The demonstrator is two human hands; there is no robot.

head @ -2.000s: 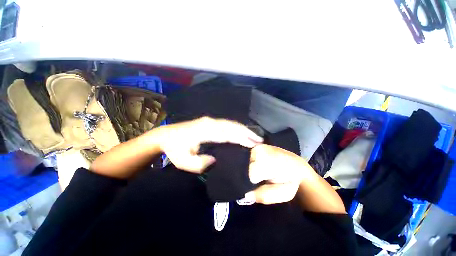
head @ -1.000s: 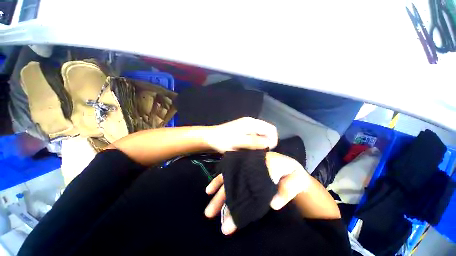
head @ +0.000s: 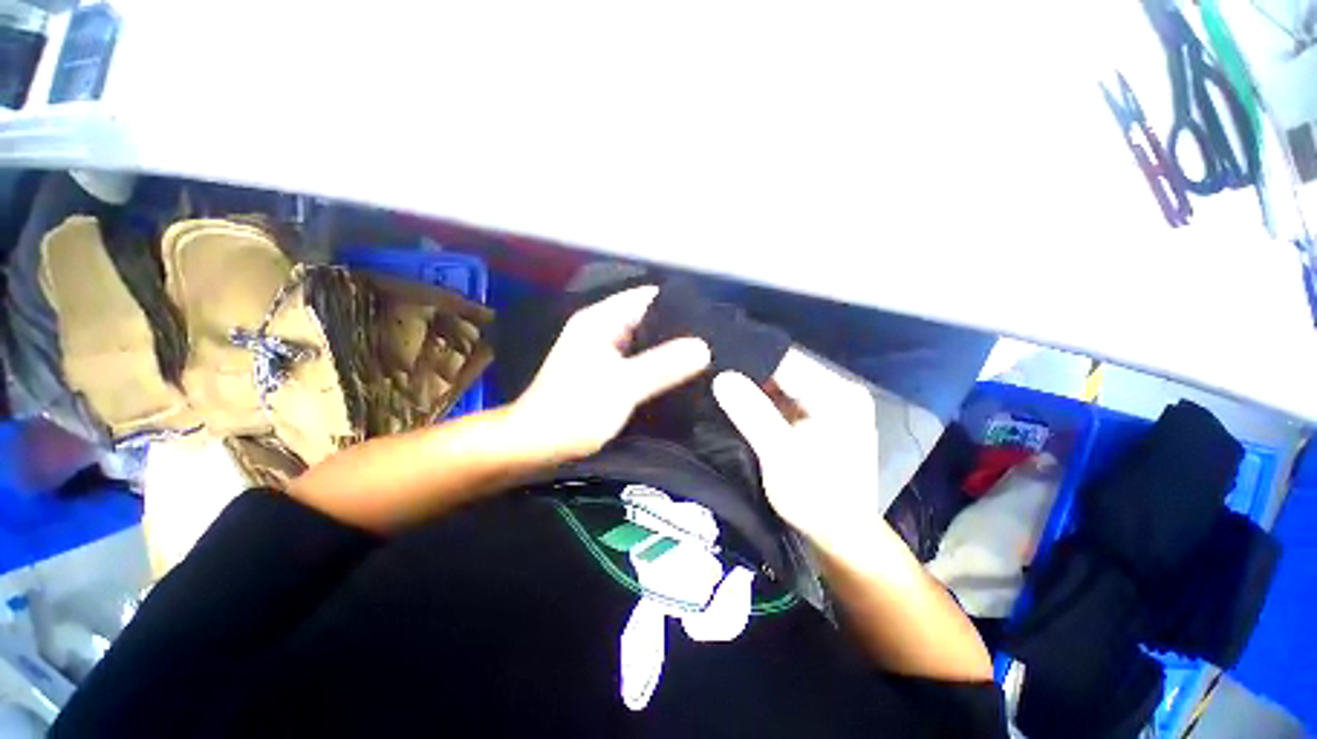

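A small black fabric piece [head: 718, 347] is held between both hands over the lap, close below the table edge. My left hand [head: 607, 378] grips its left side, with the thumb on top. My right hand [head: 809, 440] grips its right side, with the thumb on top and the other fingers partly hidden behind it. Dark fabric [head: 693, 433] lies below the hands on the lap; where it ends against the held piece is hard to tell.
The white table [head: 607, 130] spans the top. Dark red snips [head: 1151, 156], black-handled shears [head: 1210, 137] and a green tool [head: 1236, 58] lie at its right. Tan pieces [head: 217, 318] are tied at left. Black pieces [head: 1155, 505] fill a blue bin [head: 1065, 541] at right.
Both hands have moved up and forward, nearer the table edge, with the black piece now held between thumbs and fingers. The shirt print is now uncovered.
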